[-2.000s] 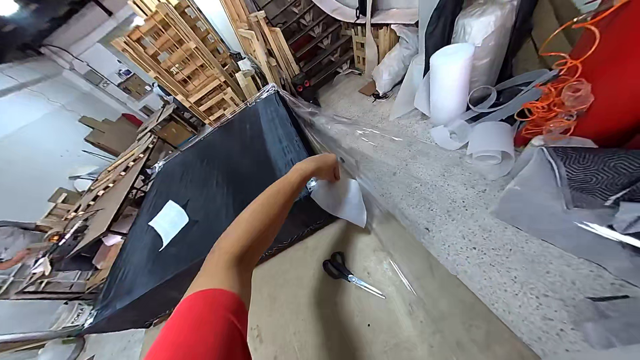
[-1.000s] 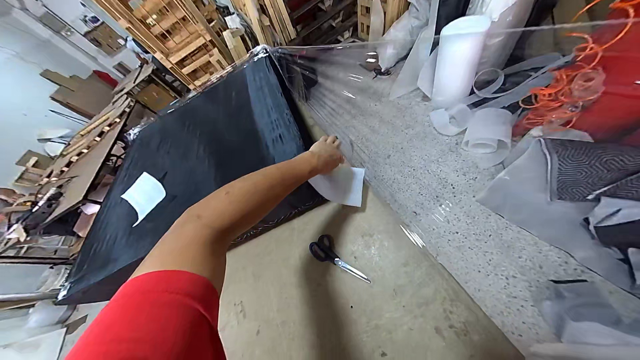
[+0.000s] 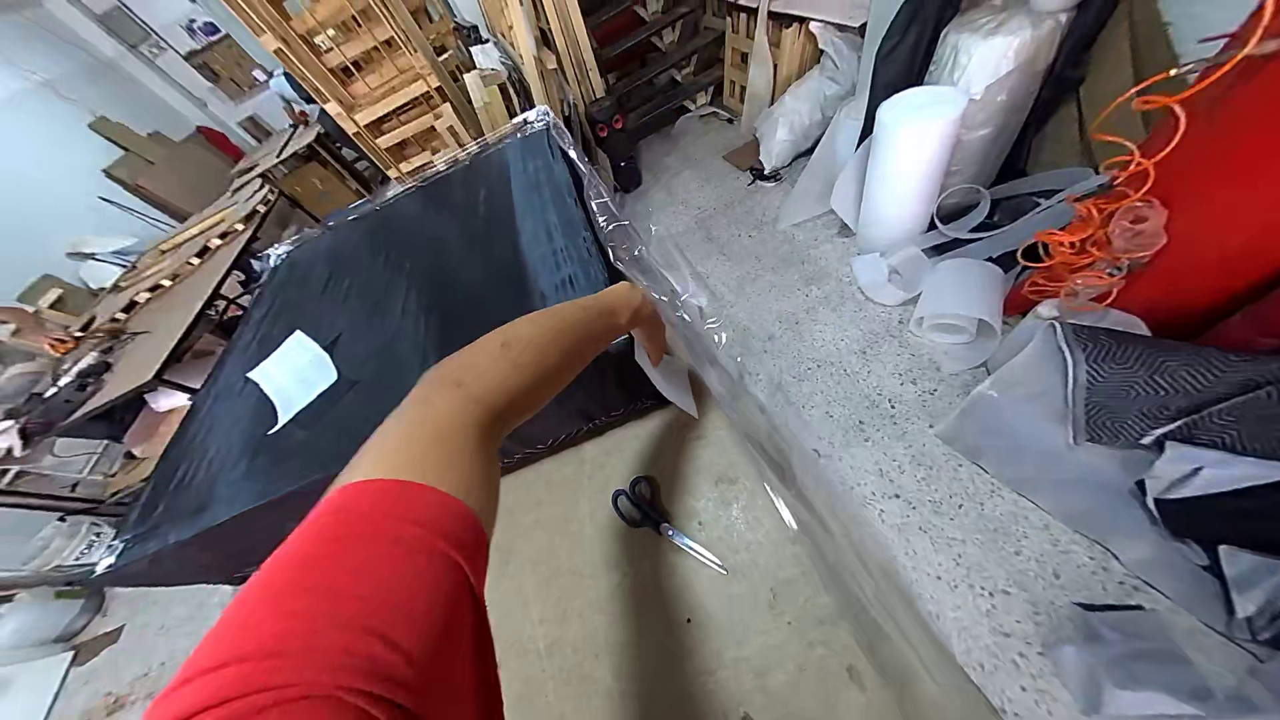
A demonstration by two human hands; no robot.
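My left hand (image 3: pixel 645 318) reaches down at the near right corner of a large flat piece covered in black fabric (image 3: pixel 430 250). Its fingers pinch a white sheet (image 3: pixel 668 378) that hangs beside that corner, though the fingertips are partly hidden. Another white sheet (image 3: pixel 295 376) lies on the black cover. Clear plastic film (image 3: pixel 690 300) runs along the right side, close to the hand. Scissors with black handles (image 3: pixel 672 525) lie on the beige work surface (image 3: pixel 570 600), their blades a little apart. My right hand is out of view.
White foam rolls (image 3: pixel 912 165), an orange coiled hose (image 3: pixel 1090 235) and grey patterned fabric (image 3: pixel 1170 390) are on the right. Wooden frames (image 3: pixel 370 70) stand behind the black piece. The speckled floor (image 3: pixel 850 400) runs along the right edge of the work surface.
My left hand stays near the corner, but its fingers now point further downward. The white sheet beside it, spread flatter a second ago, now looks narrower and steeper.
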